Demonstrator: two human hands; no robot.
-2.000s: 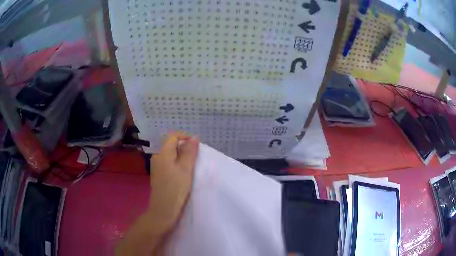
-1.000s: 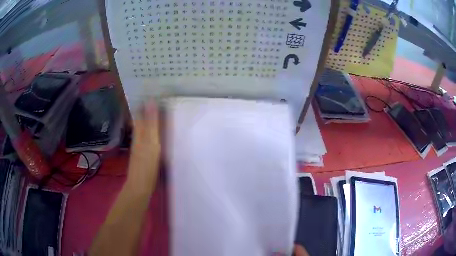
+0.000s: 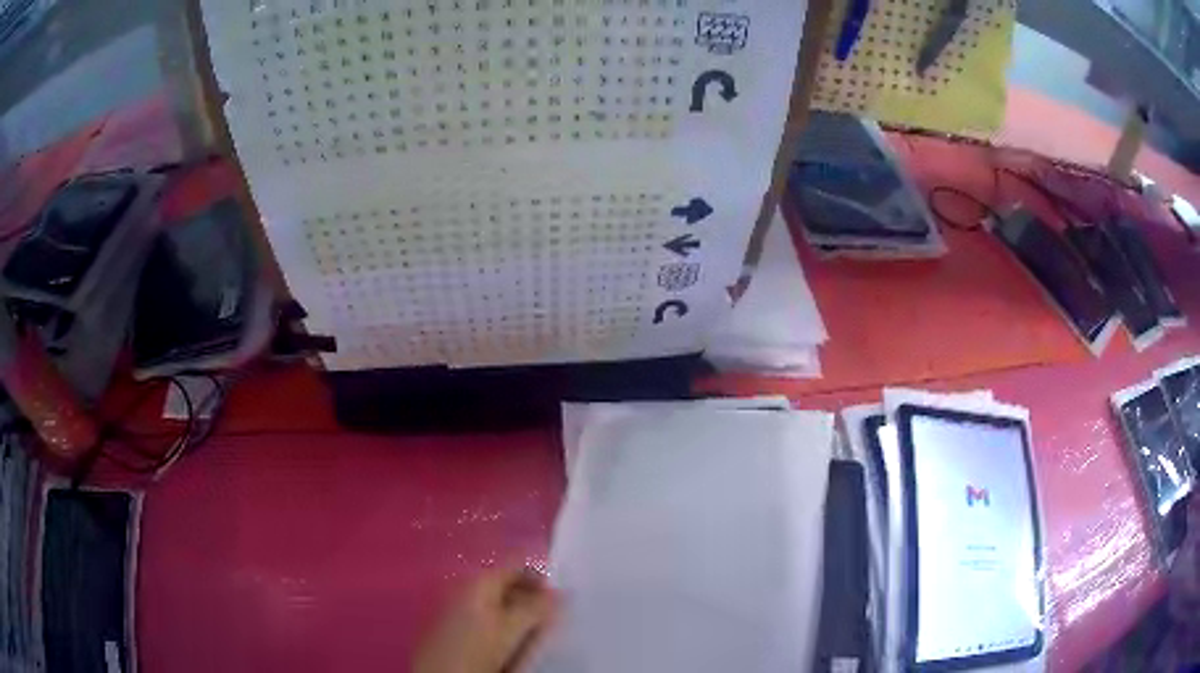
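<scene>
A white foam sleeve [image 3: 691, 539] lies flat on the red mat below the test chart, over part of a dark tablet [image 3: 845, 565] whose edge shows at its right. Whether a tablet is inside the sleeve is hidden. My left hand [image 3: 494, 625] is at the sleeve's lower left edge, blurred and partly cut off by the bottom of the picture; its fingers are bent, and I cannot tell whether they grip the edge. My right hand is not in view.
The test chart [image 3: 487, 276] stands upright on a black base. A lit tablet [image 3: 976, 539] with an "M" logo lies on sleeves at right. Dark tablets [image 3: 90, 579] lie at left. A stacked tablet [image 3: 862, 184] and phone-sized devices [image 3: 1053, 276] lie behind at right, near cables.
The white sleeve has come down from in front of the chart onto the mat, further right. My left hand has moved down. My right fingertips have left the picture. The view has shifted.
</scene>
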